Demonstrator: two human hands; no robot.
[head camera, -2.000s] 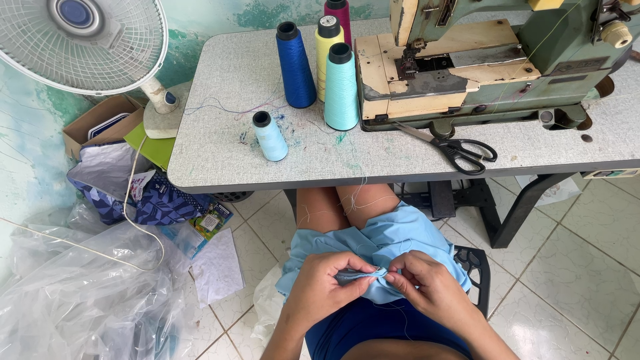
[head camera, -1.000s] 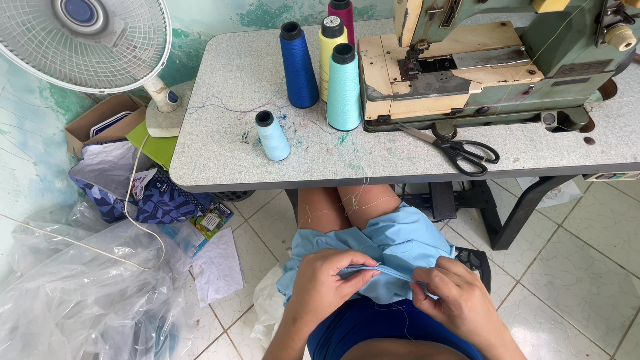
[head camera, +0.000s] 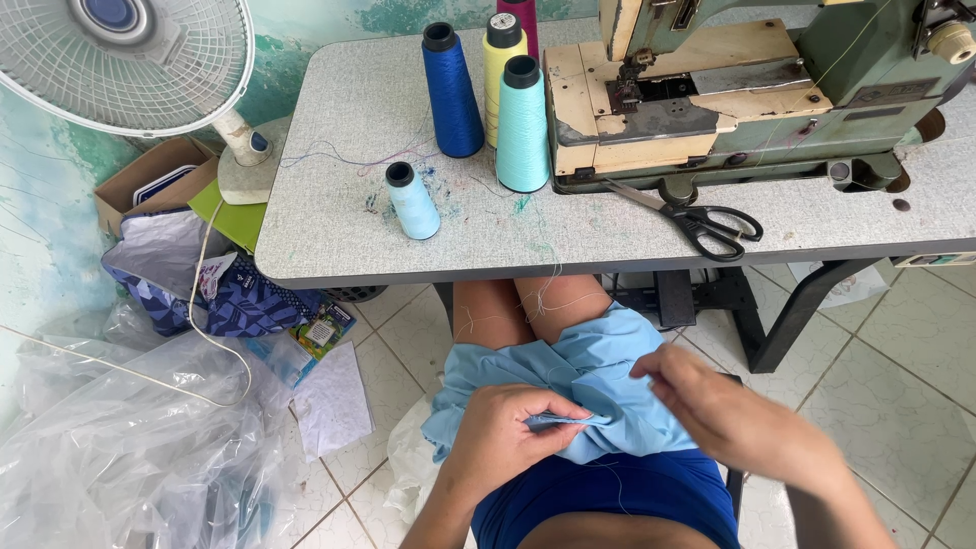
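Light blue fabric lies bunched over the lap, with loose threads on it and across the knees. My left hand pinches a folded edge of this fabric between thumb and fingers. Raised just right of the cloth, my right hand is blurred, its thumb and index finger close together; whether it holds a thread cannot be seen. Black-handled scissors rest on the table beyond the hands, beside an industrial sewing machine.
The table carries thread cones in dark blue, yellow, aqua and magenta, plus a small light blue spool. A fan, patterned bag and clear plastic are at left.
My right hand has come away from the fabric edge and moved right, where both hands held it before. My left hand keeps its pinch on the fabric.
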